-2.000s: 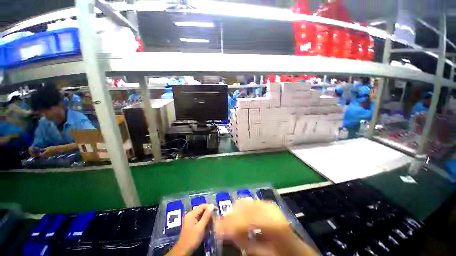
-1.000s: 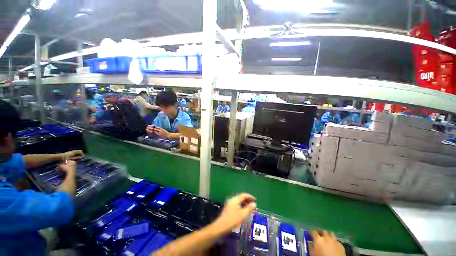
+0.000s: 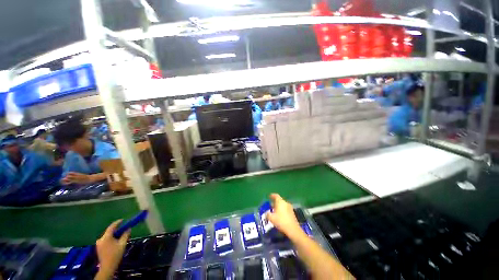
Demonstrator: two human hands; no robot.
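My left hand is raised at the lower left. It holds a plain blue back cover, tilted, between thumb and fingers. My right hand is over the upper row of the clear blister tray, its fingers at a blue phone back; whether they grip it is unclear. Other blue phone backs with white labels lie in that row. Dark pieces lie in the lower row, cut off by the frame edge.
A black tray with blue covers is at the lower left, black trays at the right. A green conveyor runs behind, under a white-framed shelf. A white board and stacked boxes stand beyond.
The view has swung back right from the left-hand trays. My left hand now holds a blue cover. My right hand is now at the fourth phone back in the upper row.
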